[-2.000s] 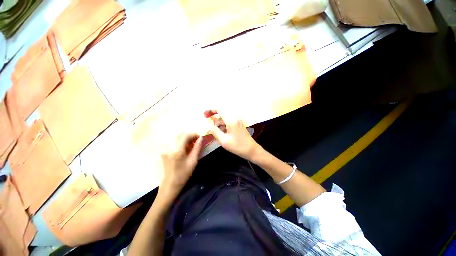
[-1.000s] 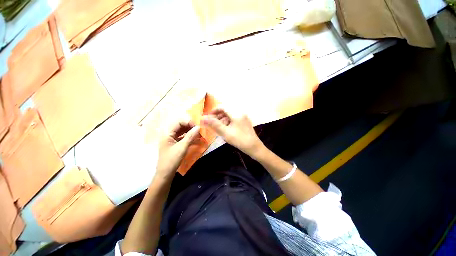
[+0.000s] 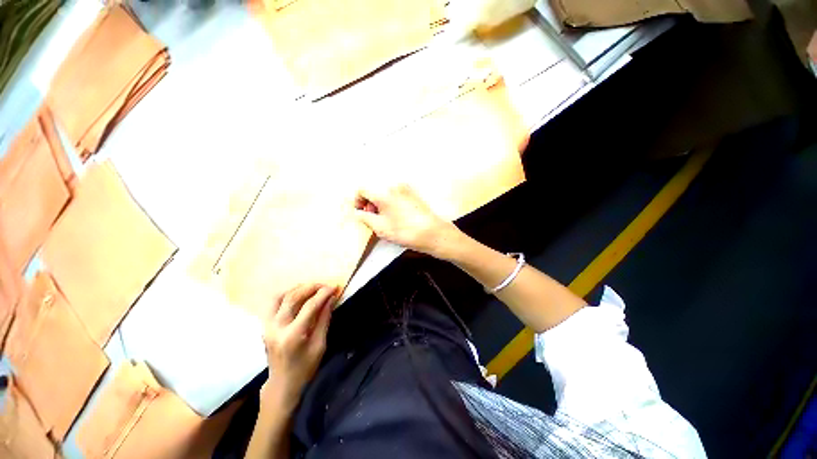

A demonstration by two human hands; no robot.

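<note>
An orange-tan zipper pocket panel (image 3: 278,238) lies flat on the overexposed pale tabletop in front of me, its narrow slot or zipper line towards the left. My left hand (image 3: 302,327) pinches the panel's near corner at the table edge. My right hand (image 3: 399,218) pinches the panel's right edge, fingers curled. The edge between the two hands shows as a thin dark line. Glare washes out much of the panel and the fingertips.
Another orange panel (image 3: 475,152) lies right of my hand, one more (image 3: 358,45) at the back. Several orange panels (image 3: 107,242) lie at left, with a panel stack (image 3: 107,76) behind. A steel ruler (image 3: 560,45) and brown bag body (image 3: 618,11) are at back right.
The panel's lifted, folded right part now lies flat. My left hand has moved down to the near corner, apart from my right hand. The view has shifted.
</note>
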